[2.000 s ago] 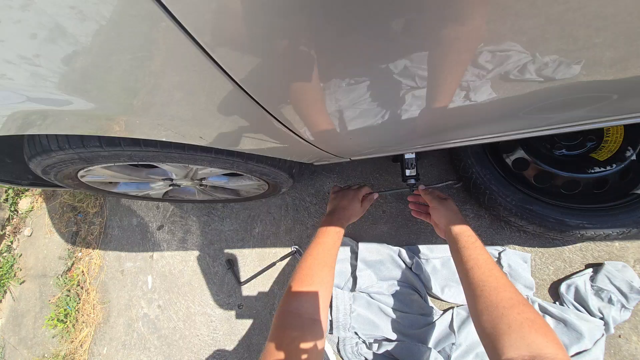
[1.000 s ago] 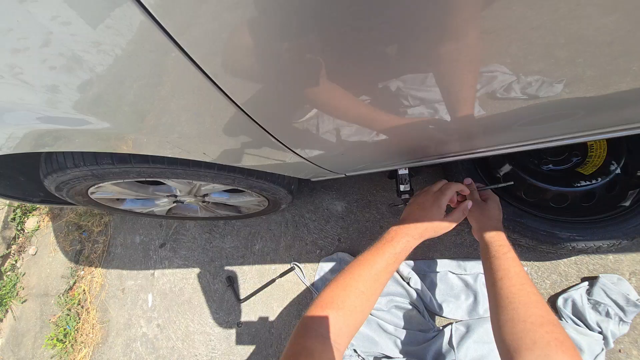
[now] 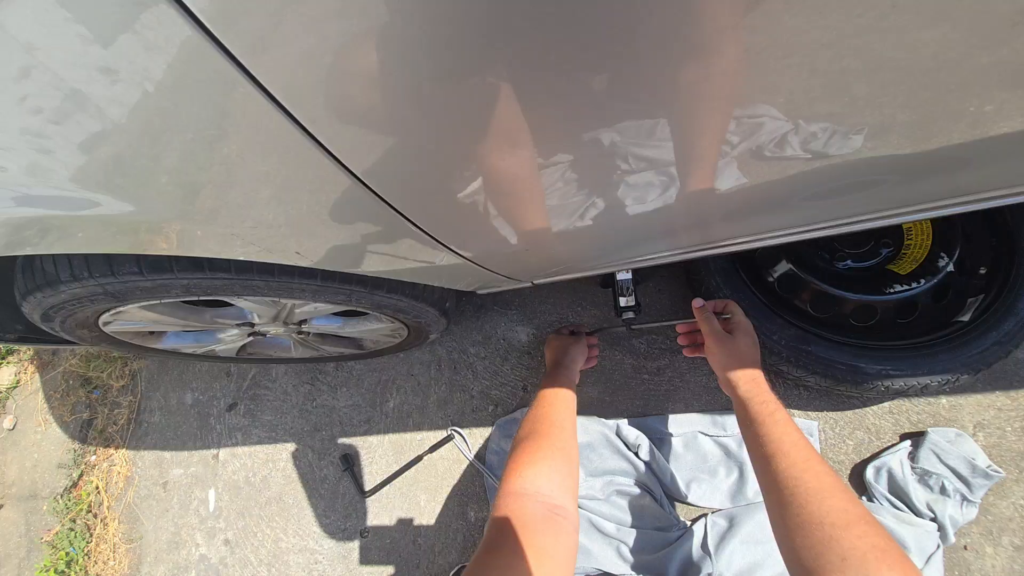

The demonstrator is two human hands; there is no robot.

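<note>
A thin metal rod (image 3: 660, 324) runs crosswise at the outer end of a car jack (image 3: 625, 294), which stands under the sill of the silver car (image 3: 448, 144). My left hand (image 3: 571, 352) is closed around the rod's left end. On the right part of the rod, my right hand (image 3: 724, 340) pinches it between thumb and fingers, close beside the black steel spare wheel (image 3: 864, 300). The jack's inner part is hidden under the car.
An alloy wheel (image 3: 256, 326) is at the left. An L-shaped lug wrench (image 3: 400, 472) lies on the concrete (image 3: 232, 480). Grey cloth (image 3: 632, 488) is spread beneath my forearms, with a bunched part (image 3: 928, 480) at the right. Dry grass (image 3: 96, 488) edges the far left.
One second ago my hands were together at the right of the jack, by the spare wheel. Now they are apart, my left hand having moved left, with the rod across the jack's end.
</note>
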